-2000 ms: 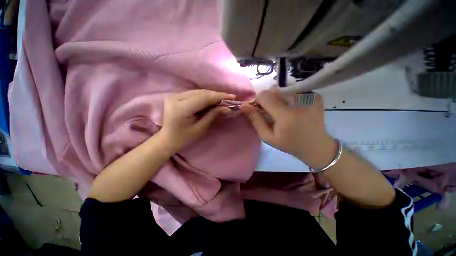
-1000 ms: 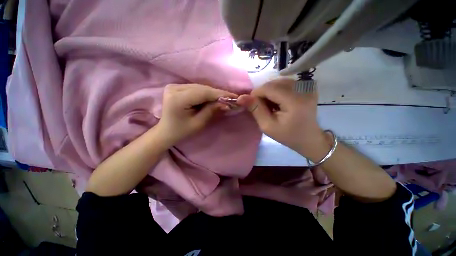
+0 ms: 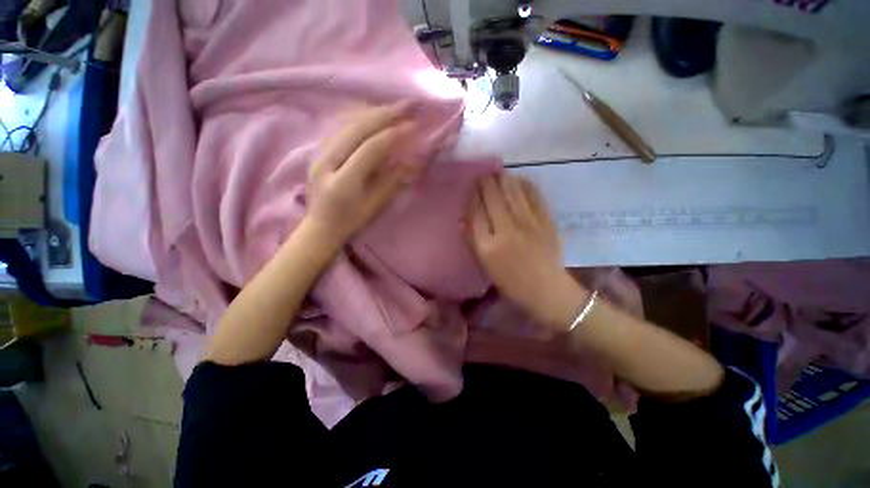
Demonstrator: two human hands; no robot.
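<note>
A dusty pink garment point(image 3: 258, 124) lies in folds over the white table and down onto the lap. My left hand point(image 3: 367, 172) is on the cloth just in front of the presser foot point(image 3: 463, 69); it is blurred, and its fingertips meet a fold of the fabric. My right hand point(image 3: 510, 224) lies to the right, fingers bent over the garment's right edge at the table front; whether it pinches the cloth cannot be told. The lamp lights the cloth edge beside the needle area.
An awl with a wooden handle point(image 3: 618, 126) lies right of the needle. A blue and orange tool point(image 3: 580, 40) lies behind it. A printed ruler scale point(image 3: 687, 219) runs along the table front. More pink cloth point(image 3: 811, 315) and a blue crate point(image 3: 811, 391) are at the right.
The view has shifted, showing the awl and more table. My hands, earlier together at a small piece of cloth, are now apart; the right has moved down to the garment's edge.
</note>
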